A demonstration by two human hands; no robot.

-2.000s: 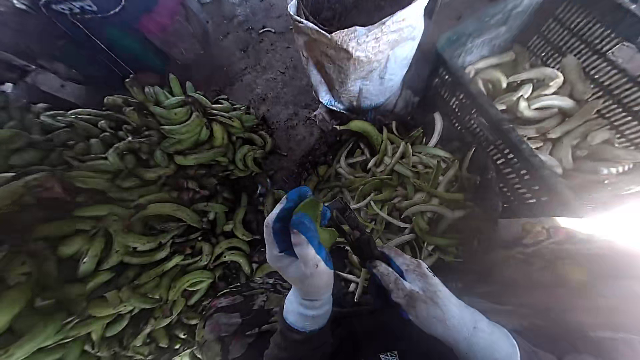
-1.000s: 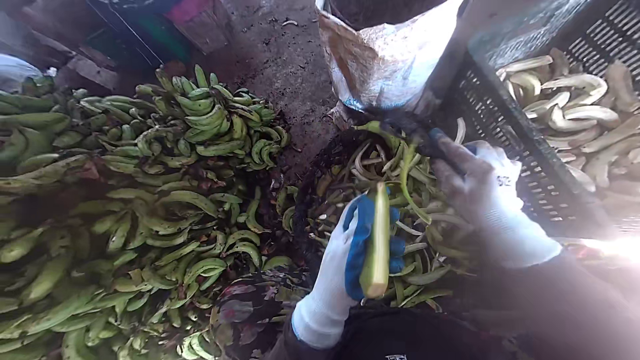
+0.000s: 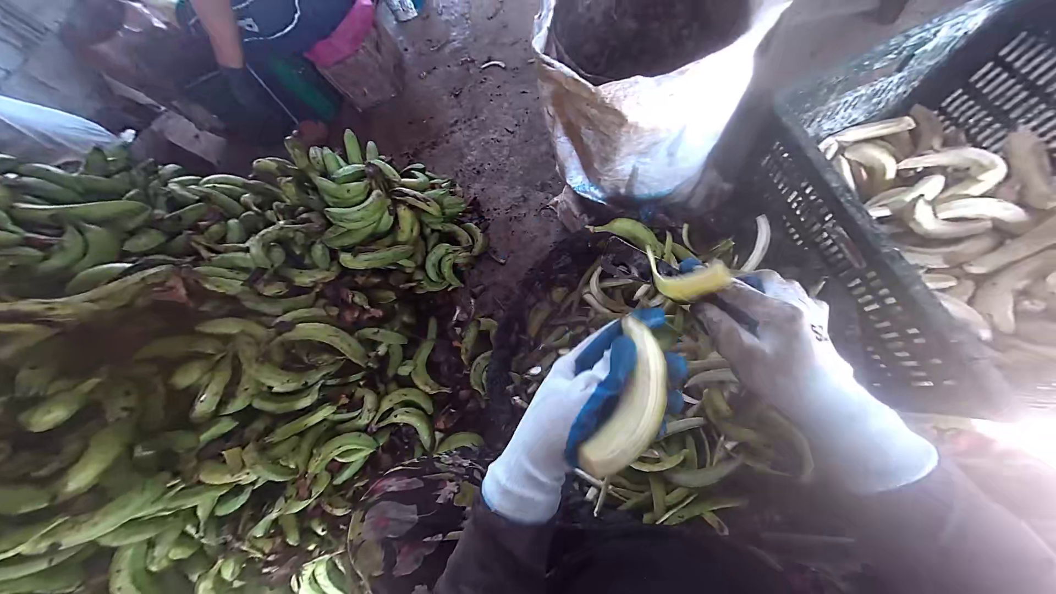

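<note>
My left hand (image 3: 598,396), in a white glove with a blue coated palm, is closed around a pale peeled plantain (image 3: 631,404). To its right, my right hand (image 3: 767,330), in a similar soiled glove, pinches a strip of yellow-green plantain peel (image 3: 689,283) that hangs off to the left. Whether the right hand also holds a tool cannot be made out. Under both hands lies a heap of plantain peels (image 3: 701,474) in a dark-rimmed container. A large pile of unpeeled green plantains (image 3: 322,338) spreads over the left side.
A black plastic crate (image 3: 858,256) with peeled plantains (image 3: 982,198) stands at the right. Beyond the peels is a white woven sack (image 3: 635,124), its top open. At the upper left, a person's arm (image 3: 219,33) shows near a wooden block (image 3: 363,70).
Two seconds ago both hands were close together around a green plantain. The plantain in my left hand is now pale, and a peel strip is in my right hand, which has moved away to the right.
</note>
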